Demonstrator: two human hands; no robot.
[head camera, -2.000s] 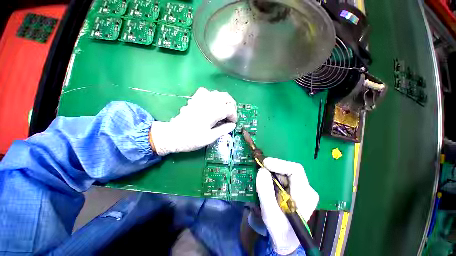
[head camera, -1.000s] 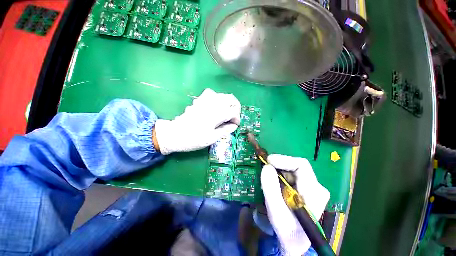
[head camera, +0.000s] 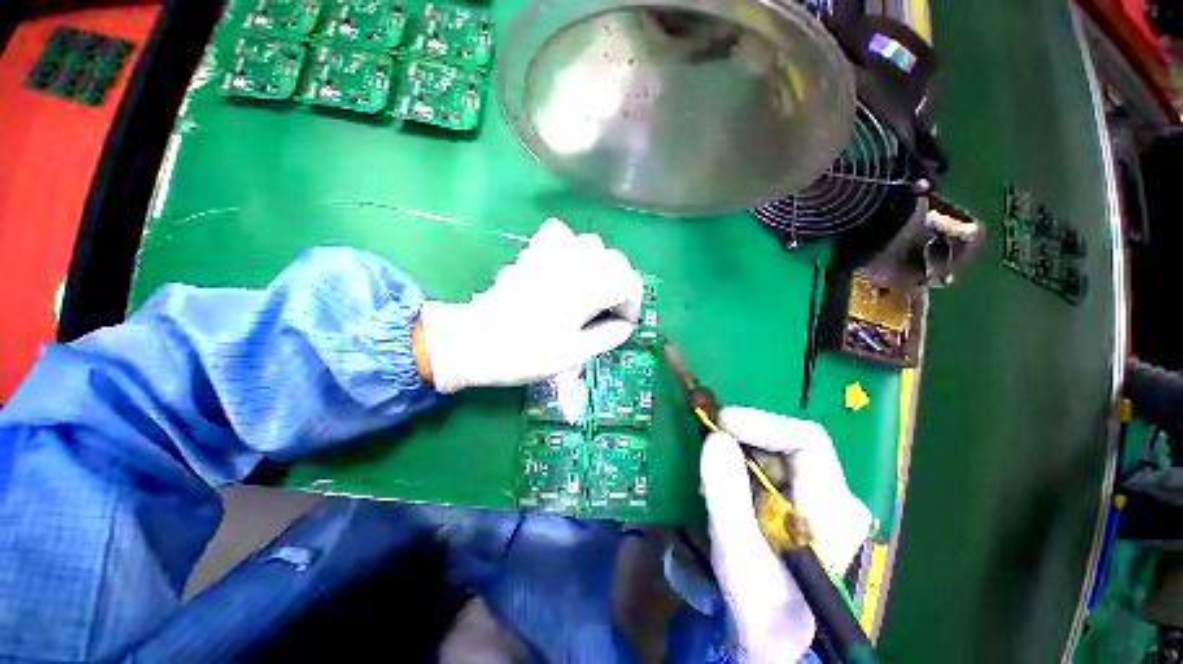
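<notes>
A green PCB panel (head camera: 620, 470) lies flat on the mat near its front edge; its upper left part is hidden under my left hand. My left hand (head camera: 535, 315), in a white glove, is closed on thin solder wire (head camera: 428, 218), which trails left across the mat. My right hand (head camera: 782, 519), in a white glove, holds the soldering iron (head camera: 701, 398) by its yellow grip. The iron's tip is at the upper right of the panel, close to my left fingertips; I cannot tell whether it touches.
A fume hood dish (head camera: 677, 104) and black fan (head camera: 843, 175) are ahead. Iron stand (head camera: 878, 315), tweezers (head camera: 813, 335) and yellow marker (head camera: 856, 396) are right. More panels (head camera: 350, 71) lie far left. A red tray (head camera: 52, 195) is left; the conveyor (head camera: 1025, 428) is right.
My left hand has moved slightly right over the panel's upper part. The iron and my right hand have shifted right, with the tip now near the panel's right edge. The camera view has shifted slightly.
</notes>
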